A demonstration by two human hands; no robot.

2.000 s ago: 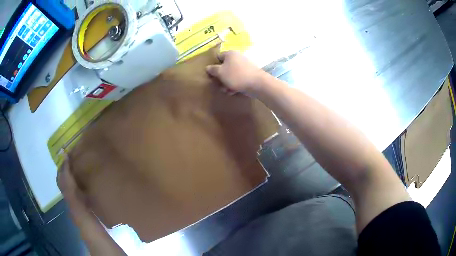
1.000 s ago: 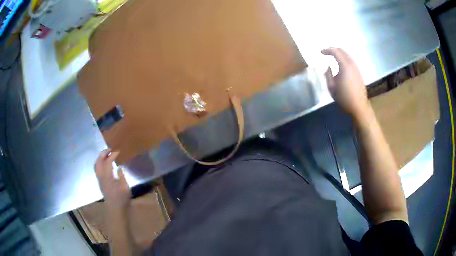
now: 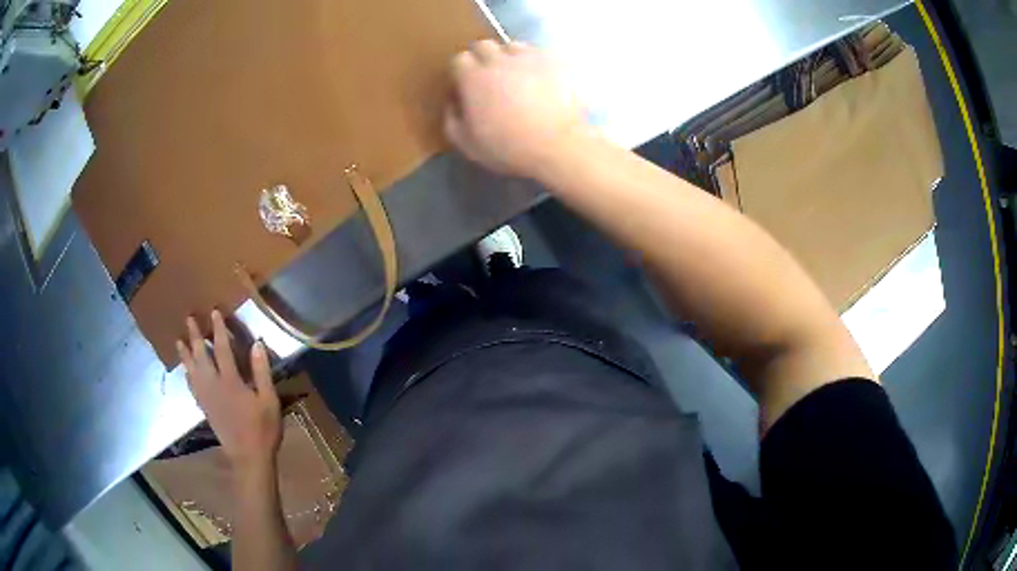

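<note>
The tan bag body panel (image 3: 257,100) lies flat on the metal worktable in the upper left. Its curved top handle (image 3: 387,240) hangs over the table's near edge. Clear crinkled plastic wrap (image 3: 281,212) sits on the panel beside the handle. A small dark label patch (image 3: 138,271) lies near its left edge. My left hand (image 3: 229,385) rests with spread fingertips on the panel's near left corner. My right hand (image 3: 507,106) is on the panel near its right edge, fingers curled; whether they pinch it is hidden.
The grey-white sewing machine (image 3: 39,67) and yellow strip (image 3: 117,42) are at the upper left. A panel stack (image 3: 836,167) lies low at right over a white sheet (image 3: 901,301). Another panel stack (image 3: 301,468) is below the table at left. The metal worktable (image 3: 658,56) extends right.
The panel was turned from its plain side to the handle side, away from the machine. My right hand has moved left from beside the panel onto it. The view has shifted.
</note>
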